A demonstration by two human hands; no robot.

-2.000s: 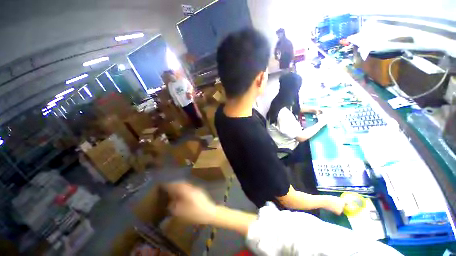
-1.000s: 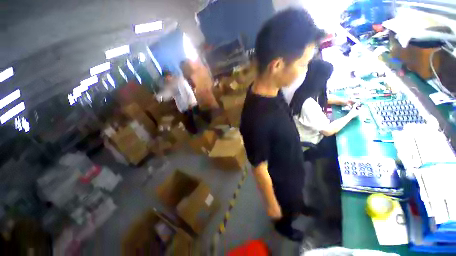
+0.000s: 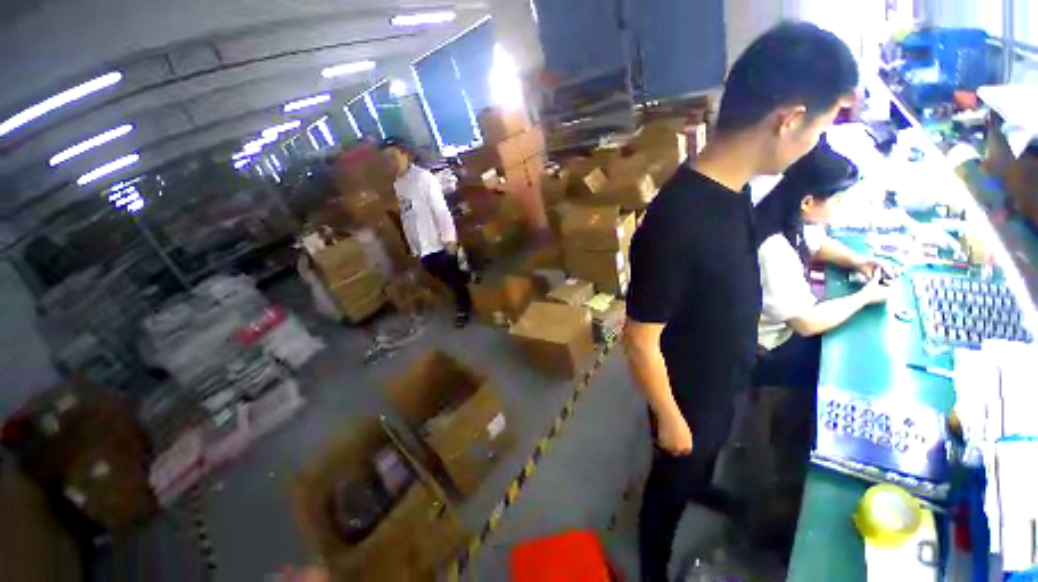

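Neither of my hands can be made out; a small pinkish blur at the bottom edge, left of centre, is too little to identify. Nearest in front of me, at the lower right, a yellow tape roll [image 3: 888,515] lies on a white paper sheet [image 3: 899,562] on the green bench mat [image 3: 828,523]. Just beyond it is a flat parts tray [image 3: 874,430] with rows of small round pieces. A second parts tray [image 3: 970,309] with a dense dark grid lies farther along the bench.
A person in black [image 3: 694,262] stands beside the bench. A seated person [image 3: 793,273] works at it. An orange-red stool [image 3: 561,558] is at the bottom. Open cartons [image 3: 450,421] stand on the floor by striped tape [image 3: 544,447]. Another person [image 3: 426,216] stands farther back.
My outstretched arm and whitish sleeve have left the picture. The person in black has drawn their hand back from the tape roll and lowered the arm. The view has shifted left.
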